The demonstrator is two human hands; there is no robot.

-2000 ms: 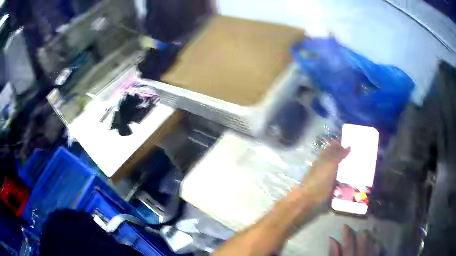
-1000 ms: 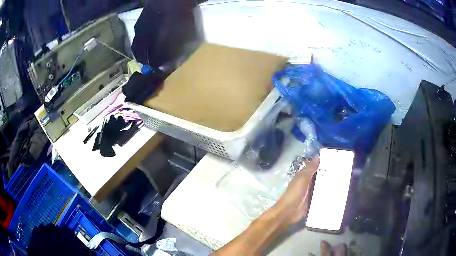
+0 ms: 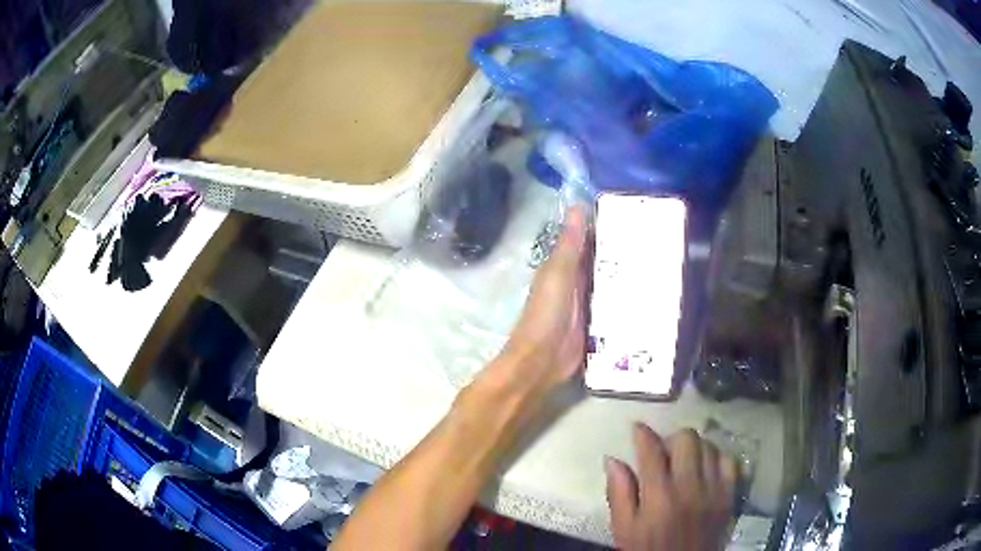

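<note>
A smartphone (image 3: pixel 637 296) with a bright white lit screen is held upright over the worn white table. My left hand (image 3: pixel 554 312) grips it along its left edge; the fingers behind the phone are hidden. My right hand (image 3: pixel 678 490) is just below the phone, near the table's front edge, with its fingers apart and nothing seen in it. Its wrist is cut off by the bottom of the picture.
The large sewing machine head (image 3: pixel 893 248) stands at the right. A crumpled blue plastic bag (image 3: pixel 667 108) lies behind the phone. A white basket (image 3: pixel 290 205) with brown cardboard (image 3: pixel 355 86) sits back left. Clear plastic (image 3: pixel 463 291) lies on the table (image 3: pixel 333 355). Blue crates (image 3: pixel 48 414) are lower left.
The view has shifted, so the table, basket and blue bag sit further left and higher. The phone stays in my left hand. More of my right hand shows now.
</note>
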